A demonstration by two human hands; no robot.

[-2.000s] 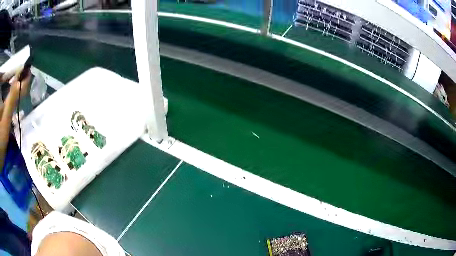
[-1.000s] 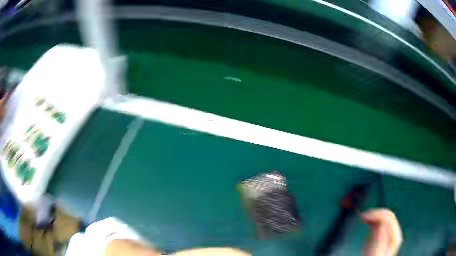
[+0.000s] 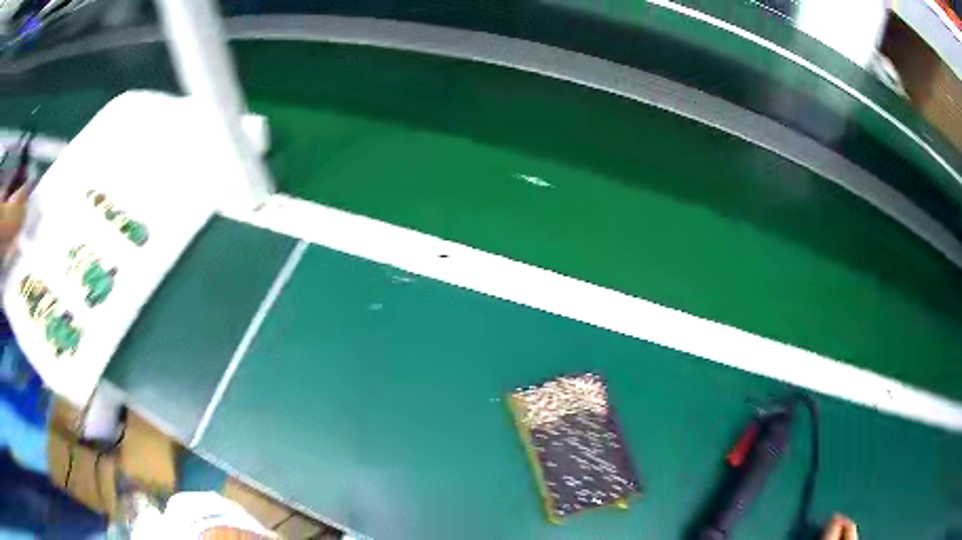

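A dark screw tray (image 3: 585, 459) with a yellow-green edge lies on the green bench top, with a heap of screws at its far end and rows of shiny specks below. A black electric screwdriver (image 3: 751, 475) with a red lever lies to its right, its lower end cut off by the bottom edge. What appears to be my right hand (image 3: 841, 528) shows only as fingertips at the bottom edge, right of the screwdriver and apart from it; its grip is hidden. My left hand is out of the picture; only a white sleeve and a bit of arm show at bottom left.
A white foam tray (image 3: 158, 158) with rows of green circuit boards (image 3: 97, 283) stands at left. A white post (image 3: 216, 100) rises beside it. A white rail (image 3: 506, 280) separates the bench from the green conveyor belt (image 3: 422, 137). Another person's hand (image 3: 11, 219) shows at the left edge.
The view has swung right and down, bringing the screw tray and screwdriver further in. Since one second ago, the hand at right has dropped mostly below the bottom edge, and the left forearm has mostly left view.
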